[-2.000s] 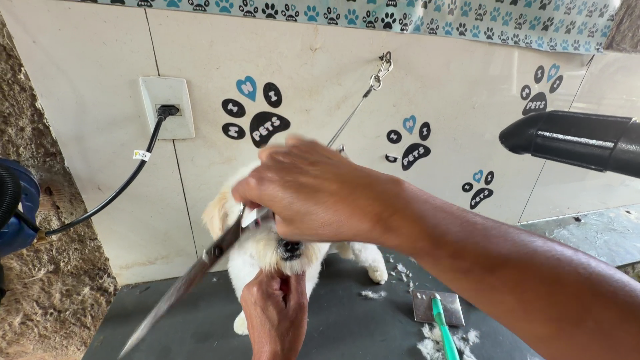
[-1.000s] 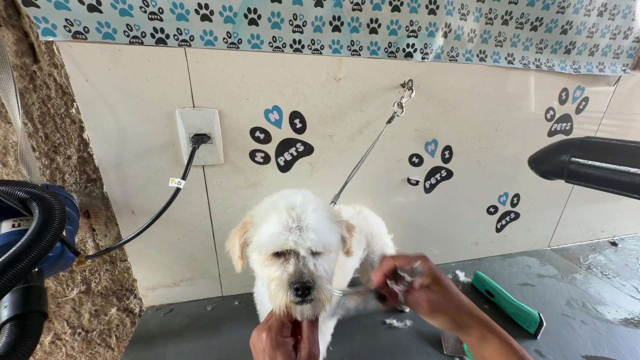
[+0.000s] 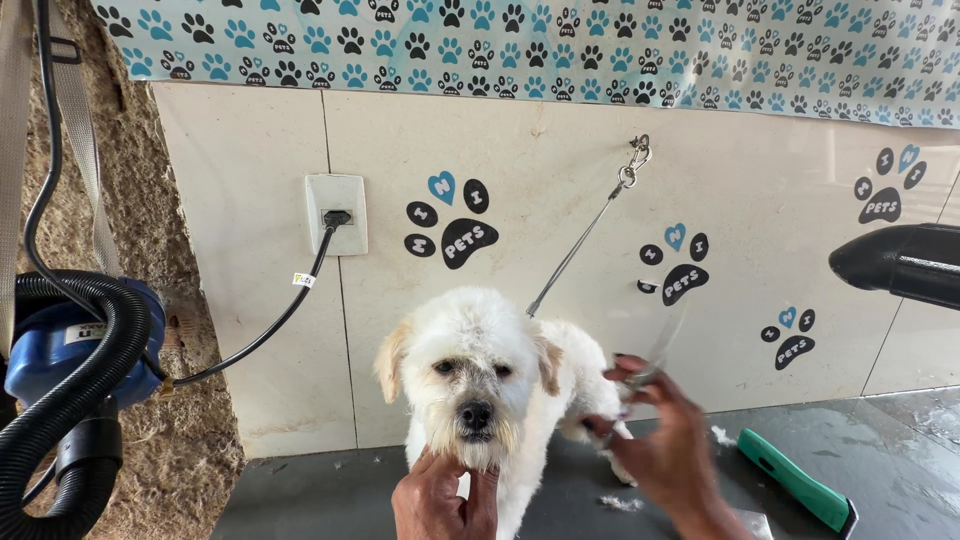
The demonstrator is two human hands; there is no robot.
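A white dog (image 3: 480,360) with tan ears stands on the dark table, facing me. My left hand (image 3: 446,495) is under its chin, with fingers and thumb holding the hair or jaw there. To the right of the dog, my right hand (image 3: 660,435) is raised and blurred, its fingers around metal scissors (image 3: 660,345) whose blade points up; whether the blades are apart I cannot tell. A thin leash (image 3: 574,259) runs from the dog's neck up to a metal clip (image 3: 634,161) on the wall.
A green-handled grooming tool (image 3: 795,480) lies on the table (image 3: 900,450) at the right, near loose hair tufts (image 3: 621,503). A black nozzle (image 3: 896,262) juts in from the right. At the left hang a blue dryer (image 3: 82,330) and its black hose (image 3: 124,345), by a plugged-in cord (image 3: 277,330).
My right hand with the scissors has moved from in front of the dog's face to its right side, and the blade now points up. My left hand stays at the chin. The view has shifted.
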